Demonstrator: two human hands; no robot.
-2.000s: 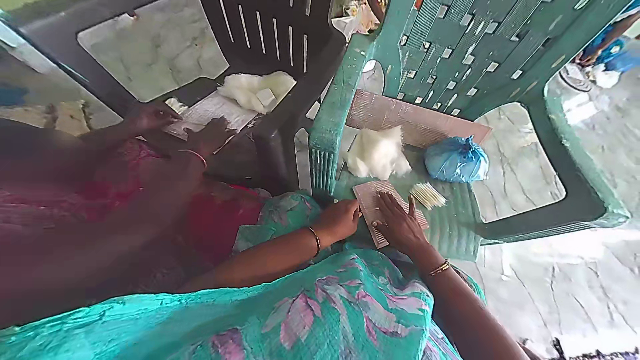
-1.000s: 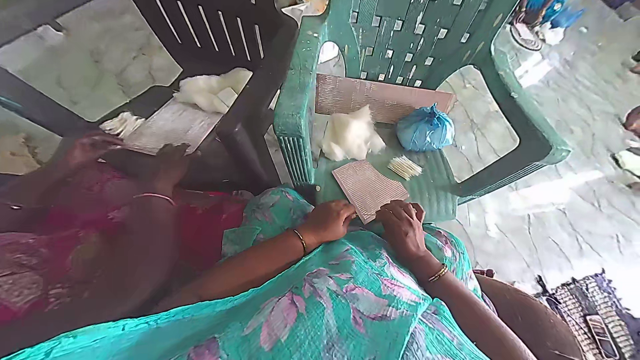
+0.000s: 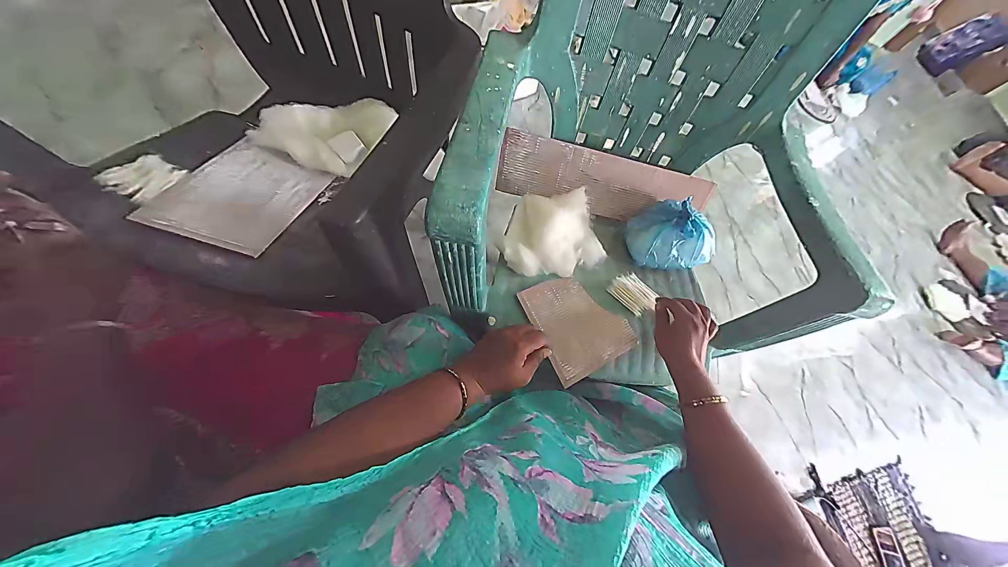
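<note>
A ribbed board (image 3: 579, 331) lies on the seat of a green plastic chair (image 3: 472, 173). My left hand (image 3: 512, 358) is at its lower left edge, fingers curled; whether they grip it is unclear. My right hand (image 3: 685, 335) is at the right end of a pile of thin white sticks, probably cotton wicks (image 3: 632, 294), with its fingers bent and a small pale bit showing at the fingertips. Behind the board sit a tuft of white cotton (image 3: 554, 232) and a tied blue plastic bag (image 3: 671, 234). A longer ribbed board (image 3: 598, 173) leans at the chair's back.
On the dark chair (image 3: 378, 244) at left lie another board (image 3: 236, 197), cotton (image 3: 315, 130) and white wicks (image 3: 142, 178). A person in red clothing (image 3: 244, 370) sits beside me. A woven mat or bag (image 3: 874, 504) lies on the floor at lower right.
My right hand has moved from the board's near edge to the pile of wicks at right. The neighbouring person's hands have left the board on the dark chair.
</note>
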